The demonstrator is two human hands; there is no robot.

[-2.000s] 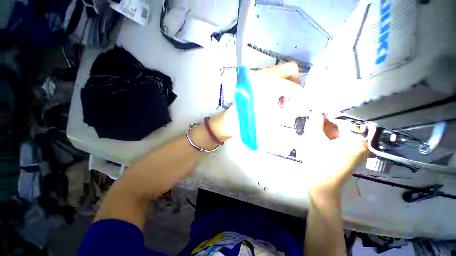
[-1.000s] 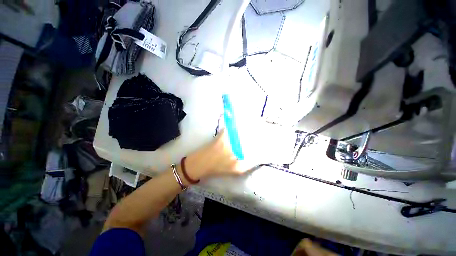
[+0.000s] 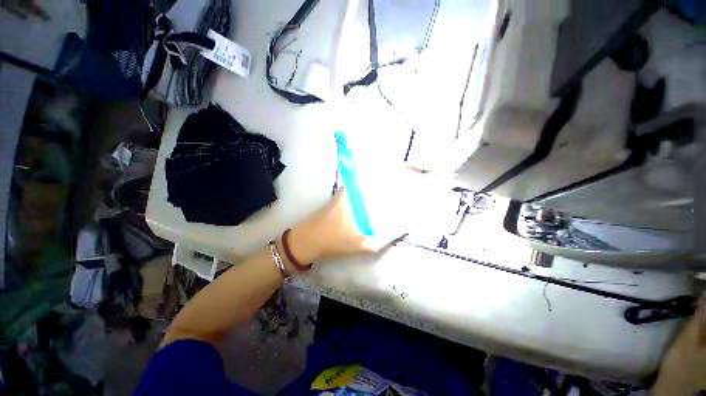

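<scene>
My left hand [image 3: 329, 232] lies on the white table left of the needle area, under the blue lamp head [image 3: 354, 186]; glare hides its fingers and whatever they touch. My right hand [image 3: 681, 363] is cut off at the right edge, low, near the black snips [image 3: 658, 310]; its fingers cannot be made out. The presser foot and needle area [image 3: 462, 216] is washed out by light. A stack of dark pocket pieces [image 3: 223, 166] lies at the table's left. Pale pieces with dark edges [image 3: 399, 35] lie behind the needle.
The off-white sewing machine head [image 3: 557, 147] fills the upper right. A striped bundle [image 3: 186, 66] with a white printed label [image 3: 229, 56] lies at the back left. A black band [image 3: 280, 81] curls behind the stack. Cloth bundles [image 3: 89, 267] lie on the floor at left.
My left hand has drawn left and towards the table's front edge, away from the needle. My right hand left the needle area, dropped low, and now shows at the far right. The view has shifted.
</scene>
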